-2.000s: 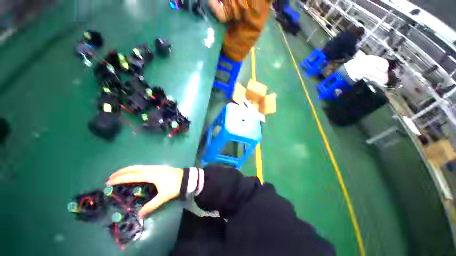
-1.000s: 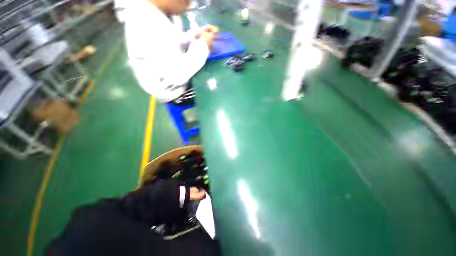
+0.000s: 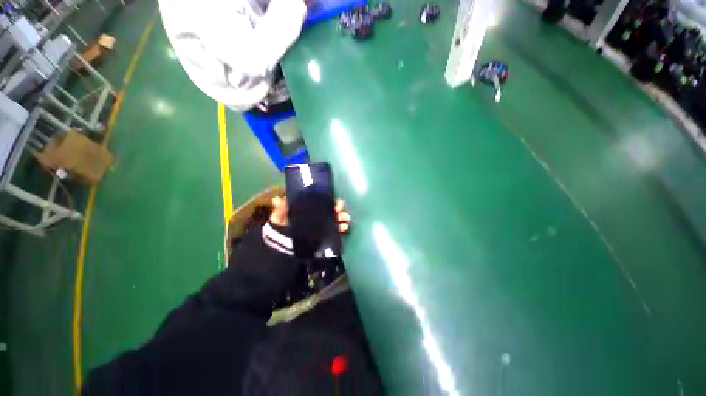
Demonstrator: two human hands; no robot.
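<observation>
My left hand (image 3: 279, 212) comes in from the lower left in a dark sleeve with a pale striped cuff. It holds a smartphone (image 3: 310, 209) upright at the bench's left edge. The phone's dark face with a bright reflection or lit strip is towards me, and its fingers show at both sides. The palm is hidden behind the phone. My right hand is not in view.
Below the phone is a carton (image 3: 241, 210) of dark parts, partly covered by my arm. A green bench (image 3: 464, 255) lies to the right, with a wired unit (image 3: 493, 73) by a white post (image 3: 467, 46). A person in white (image 3: 232, 46) sits ahead near dark units (image 3: 360, 22).
The view has swung from the pile of black assemblies, and my right hand has left the picture. My left hand has risen from low at the carton and now shows the phone's face.
</observation>
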